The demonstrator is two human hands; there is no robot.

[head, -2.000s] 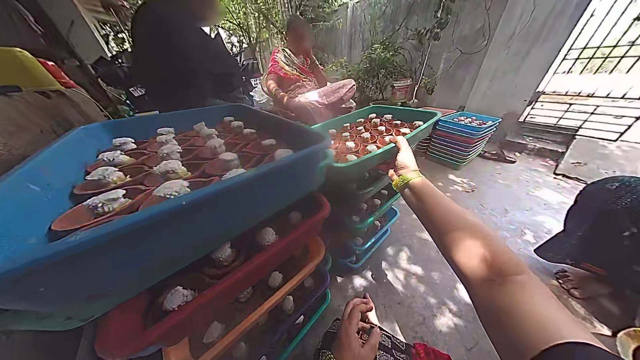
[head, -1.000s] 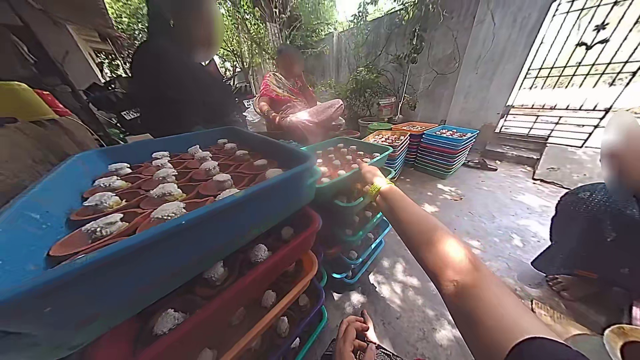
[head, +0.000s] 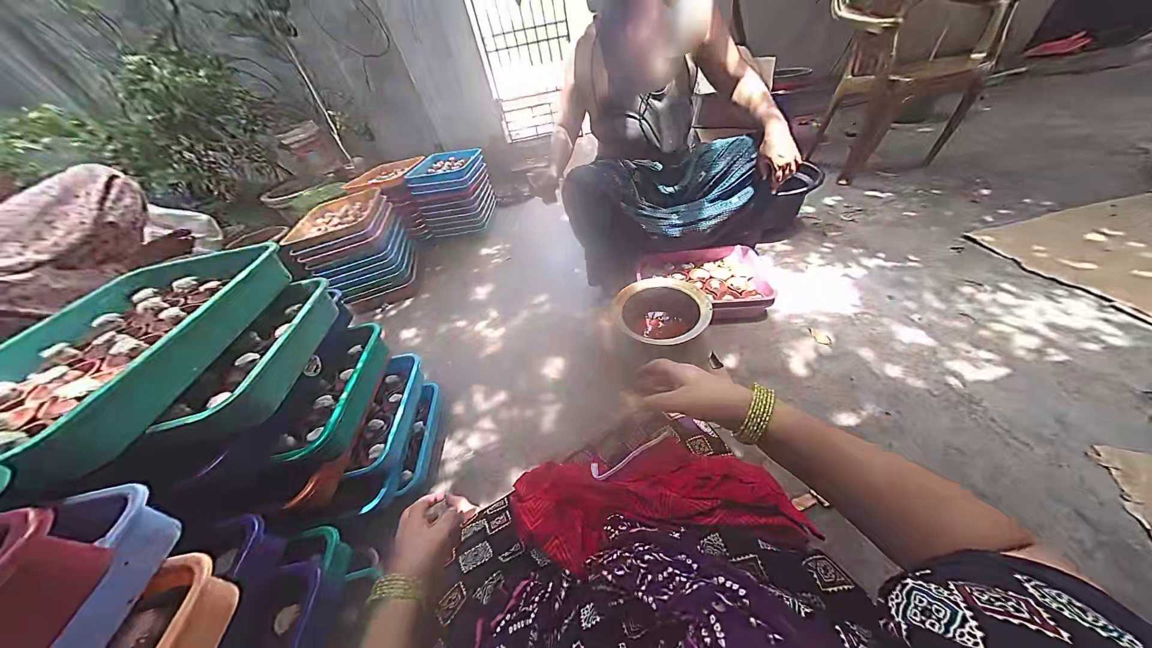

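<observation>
My right hand (head: 688, 392), with green bangles at the wrist, hovers over my lap just short of a round metal pot (head: 661, 311) of reddish liquid; whether it holds anything is blurred. My left hand (head: 432, 526) lies by my left knee, fingers curled, and what is inside them cannot be told. Left of it rise stacked plastic trays, a green one (head: 193, 342) on top with small clay cups (head: 117, 337) topped with white lumps. Beyond the pot sits a pink tray (head: 765, 292) of clay cups, in front of a seated person. A red cloth (head: 630, 495) covers my lap.
Further stacks of trays, with an orange one (head: 342, 219) and a blue one (head: 445, 168) on top, stand near the wall. The person (head: 666, 180) sits cross-legged beside a dark tub (head: 796, 193). A chair (head: 909, 76) and a flat mat (head: 1071, 243) are at right.
The view has swung right and down. My right hand has left the green tray's rim and is now above my lap. The pot and pink tray have come into view.
</observation>
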